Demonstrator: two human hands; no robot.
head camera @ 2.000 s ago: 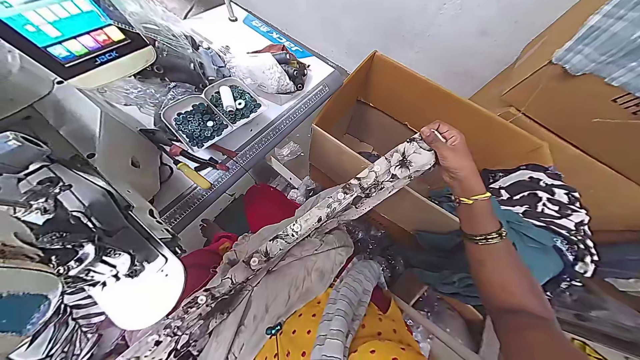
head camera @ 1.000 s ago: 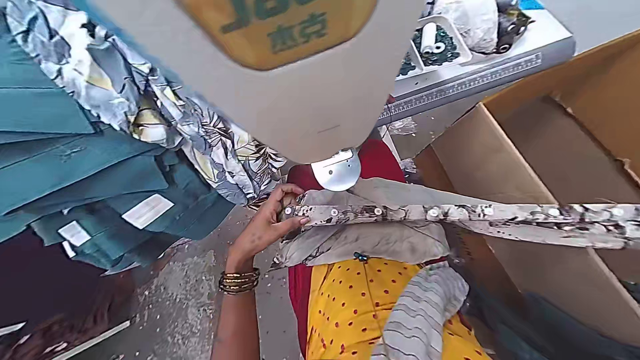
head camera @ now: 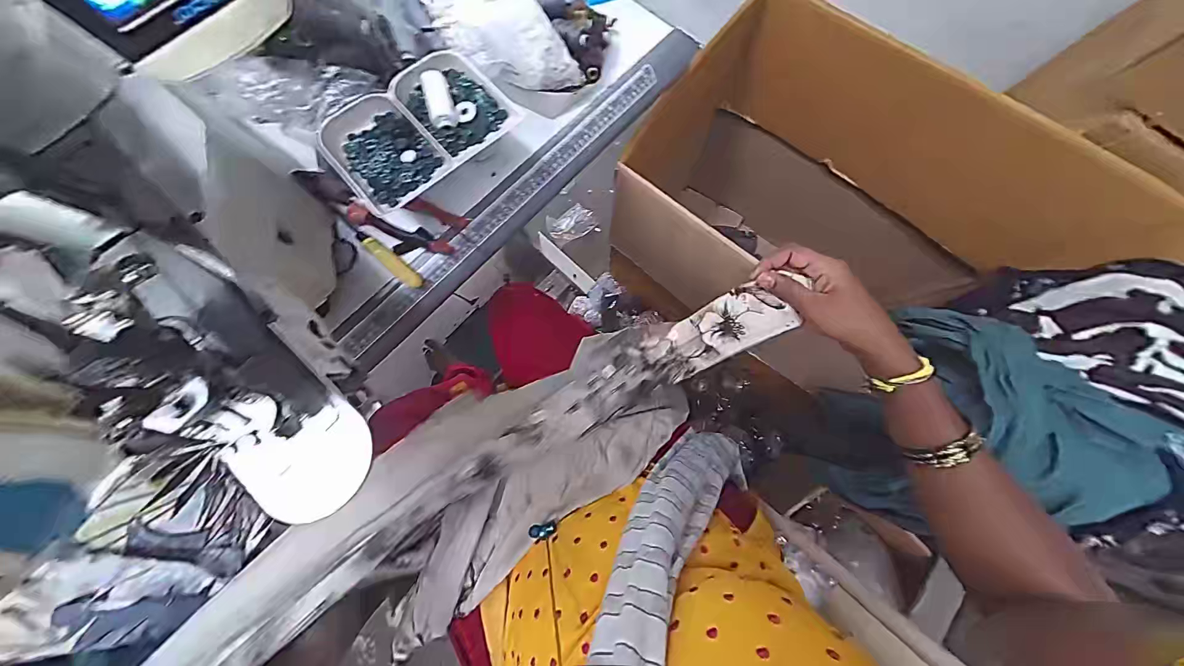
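My right hand point(head camera: 819, 296) pinches the end of a floral-print placket strip point(head camera: 731, 328) of a light grey garment point(head camera: 555, 472). The strip runs from my fingers down to the lower left, blurred along its middle. The rest of the garment lies over my lap, on yellow dotted clothing point(head camera: 740, 601). My left hand is out of the frame. Left of the garment stands a sewing machine point(head camera: 268, 370) with a rounded white plate point(head camera: 305, 462) at its end.
A two-part tray point(head camera: 338, 162) of dark buttons holds a white thread spool point(head camera: 438, 99). Near it lies a yellow-handled tool point(head camera: 393, 262) by the table's ruler edge point(head camera: 555, 143). An open cardboard box point(head camera: 925, 120) stands at the right, teal cloth point(head camera: 1045, 416) beside it.
The view has swung back to the right since one second ago. My left hand, then on the buttoned strip, is out of view. My right hand, absent then, shows again holding the strip's end.
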